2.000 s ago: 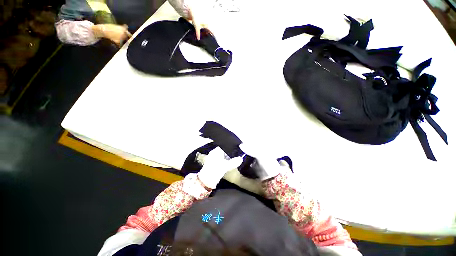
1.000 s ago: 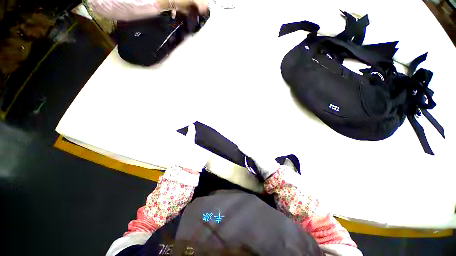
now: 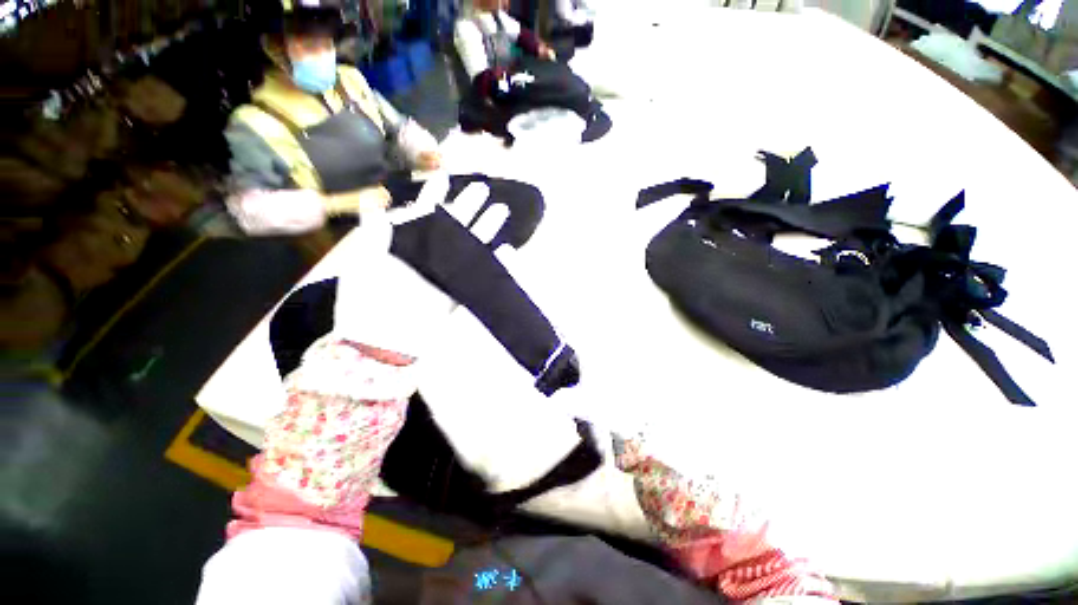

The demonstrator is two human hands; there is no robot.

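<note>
My left hand, in a white glove, grips the upper end of a wide black strap at the left table edge. The strap slants down right to a folded end with a thin pale line. Black bag fabric shows left of my left hand and also below, near my lap. My right hand is low at the table's front edge beside a black band; its white glove blends with the table and its fingers cannot be made out. Floral sleeve covers show on both forearms.
A pile of black bags with loose strap tails lies on the white table at right. A masked coworker sits at left, behind another black bag. Further coworkers and black bags are at the back.
My view has tilted up, showing coworkers. My left hand has moved up and forward with the strap. The coworker's arm no longer reaches across the far left bag.
</note>
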